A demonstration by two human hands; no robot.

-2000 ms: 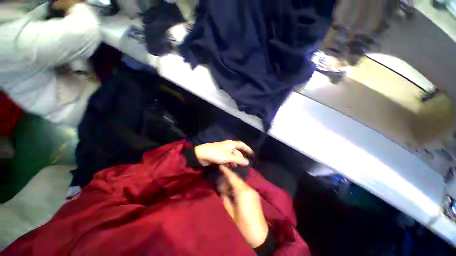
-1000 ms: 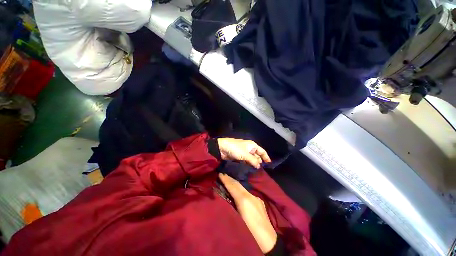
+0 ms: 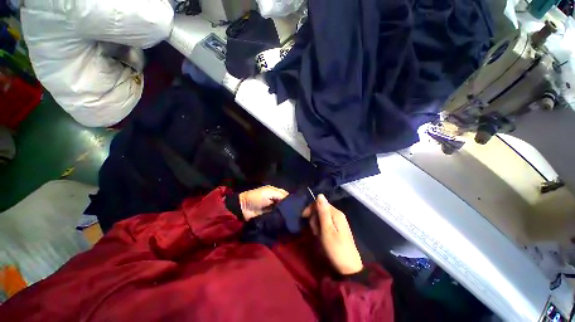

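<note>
A navy garment piece (image 3: 292, 210) lies over my lap and runs up to the large navy garment pile (image 3: 359, 82) on the white table. My left hand (image 3: 261, 202) is closed on its left part. My right hand (image 3: 334, 234) is at its right side, with the small silver tip of the thread snips (image 3: 311, 194) showing above the thumb. The fingers of my right hand are partly hidden by the cloth, so its hold on the fabric is unclear.
The sewing machine (image 3: 504, 75) stands at the right, its needle area lit. The white table edge (image 3: 435, 236) runs diagonally. A dark bundle with a lettered band (image 3: 251, 47) lies left of the pile. A person's white padded sleeve (image 3: 94, 63) is at upper left. Dark cloth (image 3: 157, 151) hangs beside my lap.
My right hand has come up from my lap to the cloth's right side, and the snips' tip now shows. The cloth is spread between both hands and a flap lies over the table edge.
</note>
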